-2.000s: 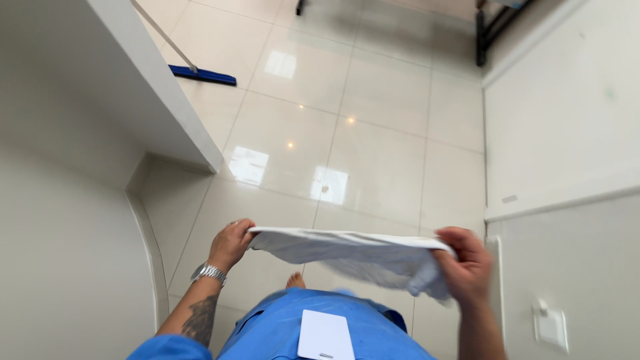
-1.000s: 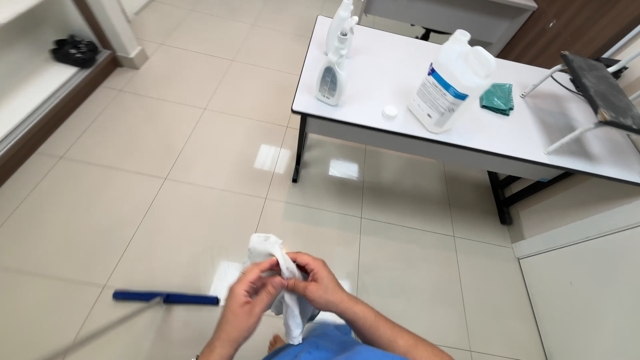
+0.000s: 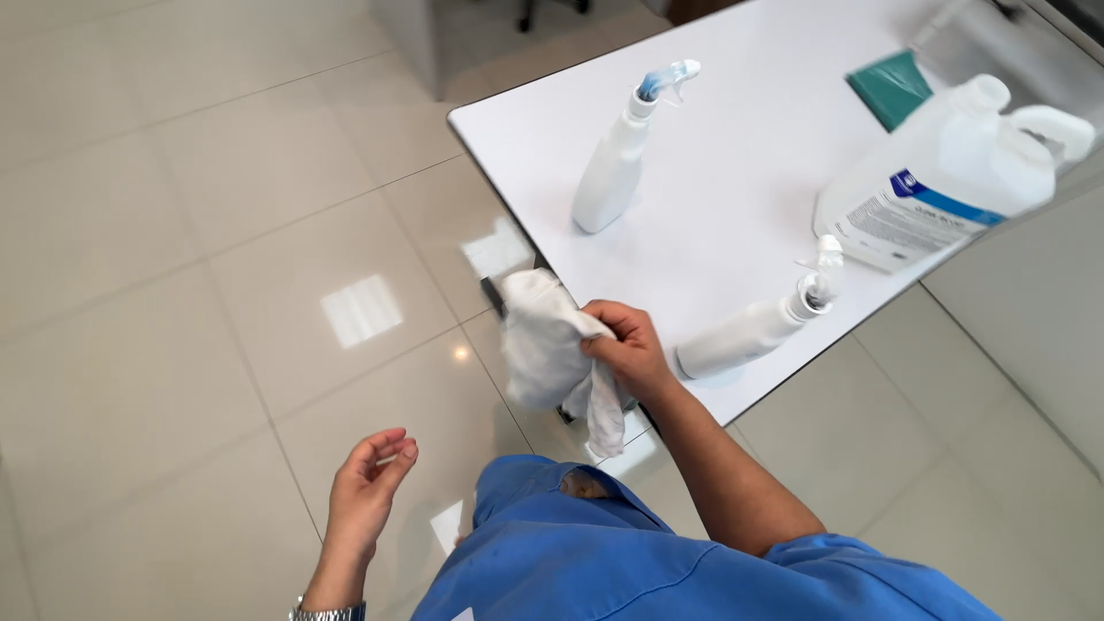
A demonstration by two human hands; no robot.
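My right hand grips a white cloth, which hangs bunched from the fingers at the near left edge of a white table. To the lower left, my left hand is held over the floor with its fingers loosely curled and apart, holding nothing. A white spray bottle stands just right of my right hand, close to the table's near edge. Another spray bottle, its trigger head bluish, stands farther back near the left edge.
A large white plastic jug with a blue-striped label stands on the table's right part. Behind it lies a folded green cloth or packet. A grey panel and chair casters are beyond the table. Glossy tiles cover the floor.
A second ago both hands held the cloth together; now my left hand has let go and is apart from it. The view has moved much closer to the table.
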